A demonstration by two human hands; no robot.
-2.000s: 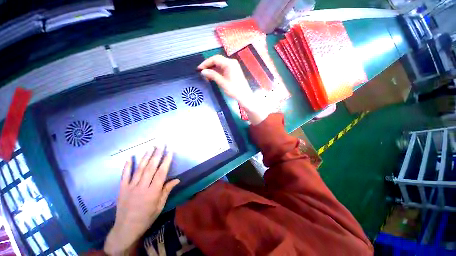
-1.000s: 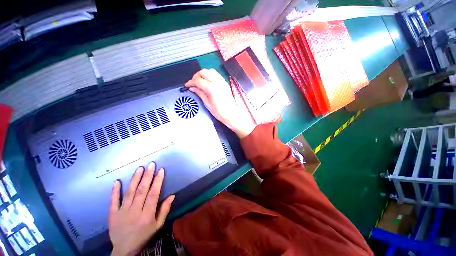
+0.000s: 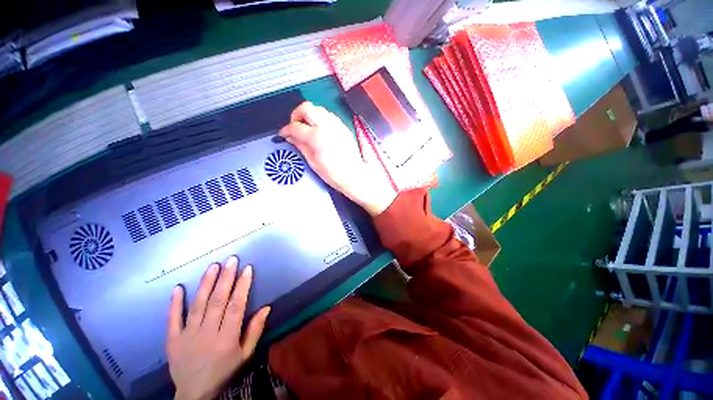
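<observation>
The silver-grey laptop bottom cover (image 3: 203, 258) lies outside up, with two round fan grilles and slots between them. It rests on a black work mat (image 3: 313, 289). My left hand (image 3: 209, 332) lies flat on the cover's near part, fingers spread, holding nothing. My right hand (image 3: 328, 156) is at the cover's far right corner, beside the right fan grille. Its thumb and fingertips are closed on a small black part (image 3: 279, 139) at the cover's edge. The fingers hide most of this part.
Behind the mat runs a pale ridged rail (image 3: 234, 78). To the right, a black-and-red part (image 3: 385, 101) lies on red bubble bags, beside a stack of red bubble bags (image 3: 508, 94). White-backed pads (image 3: 31, 351) lie at the left. An open carton (image 3: 477, 238) stands beside the bench.
My right hand has moved from over the mat's far edge to the cover's far right corner. My left hand has stayed flat on the cover. The view has shifted a little.
</observation>
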